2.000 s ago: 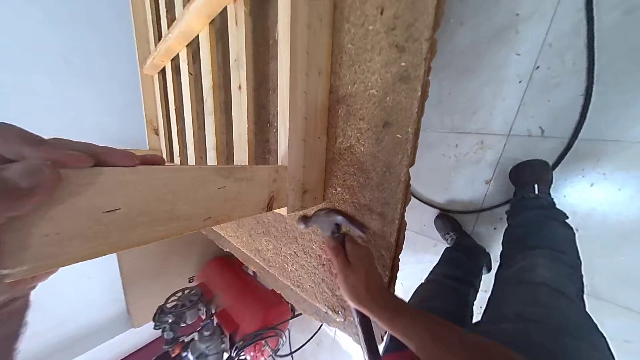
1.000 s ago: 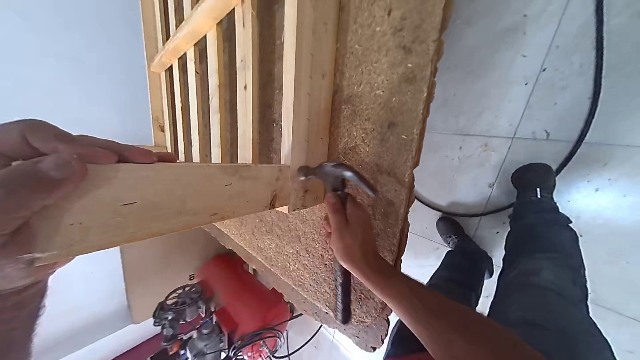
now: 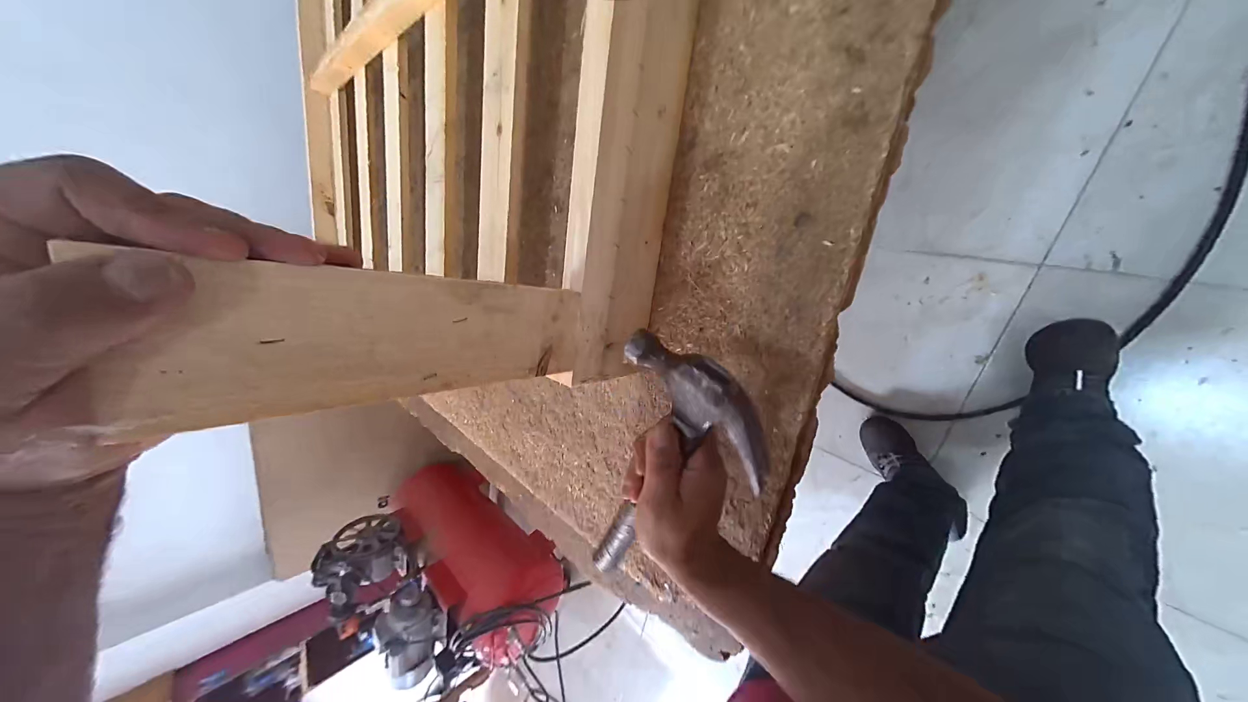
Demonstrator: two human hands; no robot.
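My left hand grips the near end of a pale wooden board, thumb on its face and fingers along its upper edge. The board's other end meets a long wooden rail of a slatted wooden frame. My right hand is closed around the handle of a claw hammer, held near its head. The hammer's striking face is close to the rail's end; whether they touch I cannot tell. The claw points down and to the right. A nail is not visible at the joint.
The frame lies on a rough-edged particle board. Below left stands a red air compressor with cables about it. A black hose crosses the tiled floor at right, near a person's legs in dark trousers.
The hammer head has moved from over the rail's end to just right of it, and its handle has swung toward the lower left. My left hand still holds the board.
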